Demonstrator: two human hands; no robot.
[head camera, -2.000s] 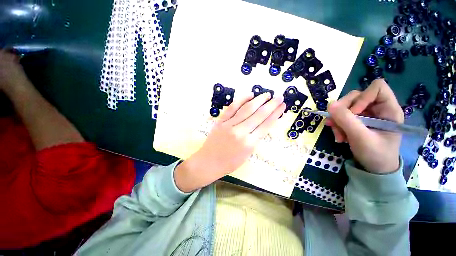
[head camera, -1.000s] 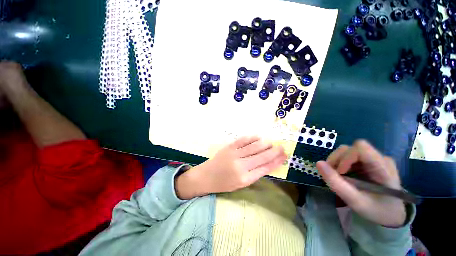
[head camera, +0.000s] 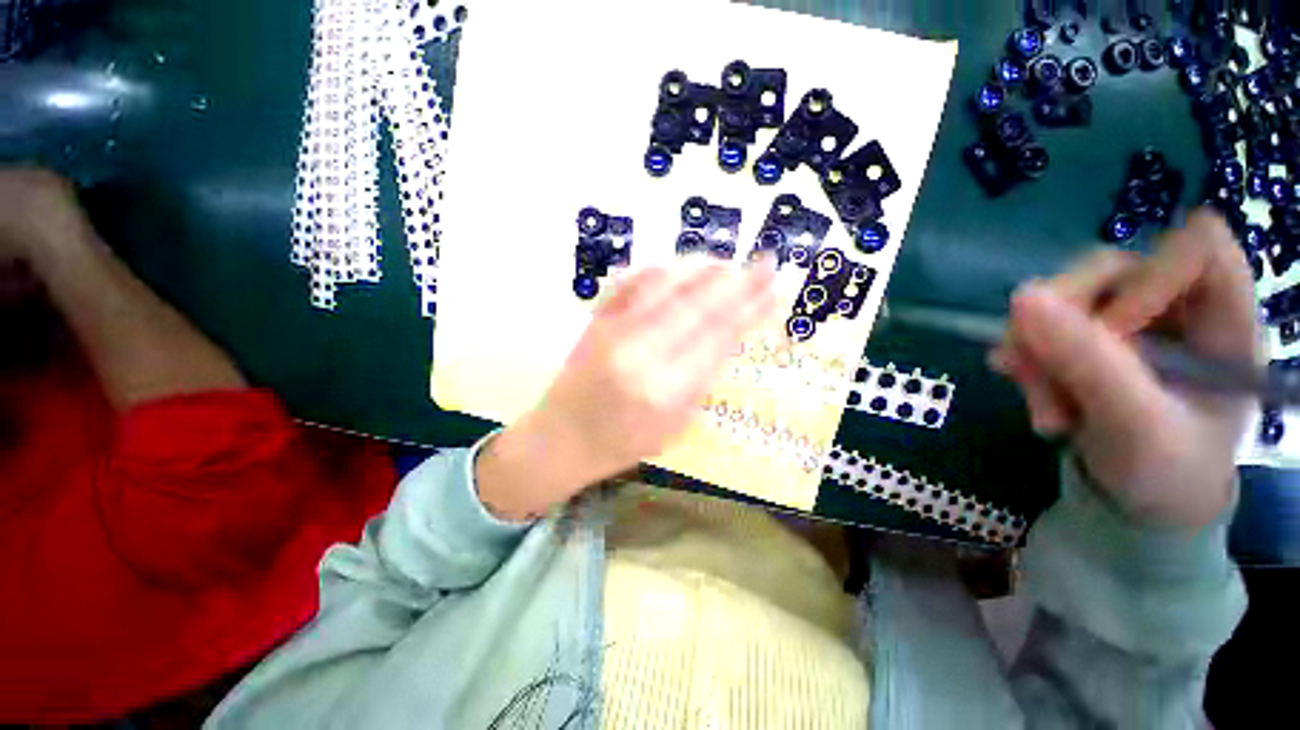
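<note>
The pale work sheet (head camera: 542, 171) lies in front of me with several black housings (head camera: 813, 136) spaced on it in two rows. The nearest right housing (head camera: 831, 292) shows light ring outlines. Rows of tiny adhesive rings (head camera: 770, 425) lie near the sheet's near right edge. My left hand (head camera: 642, 357) is slightly blurred over the sheet, fingertips by the lower row of housings, holding nothing visible. My right hand (head camera: 1133, 342) is right of the sheet, blurred, gripping the tweezers (head camera: 1198, 368) like a pen. Their tips point left toward the sheet; whether they hold a ring cannot be told.
White die-cut strips (head camera: 342, 157) lie fanned left of the sheet. Short strips (head camera: 905, 395) lie at its near right edge. Loose black housings (head camera: 1048, 72) are heaped at the far right, partly on another pale sheet. A person's red sleeve (head camera: 214, 499) and arm are at left.
My left hand has moved up the sheet from its near edge toward the housings, uncovering ring rows. My right hand with the tweezers has moved up and right from the short strips.
</note>
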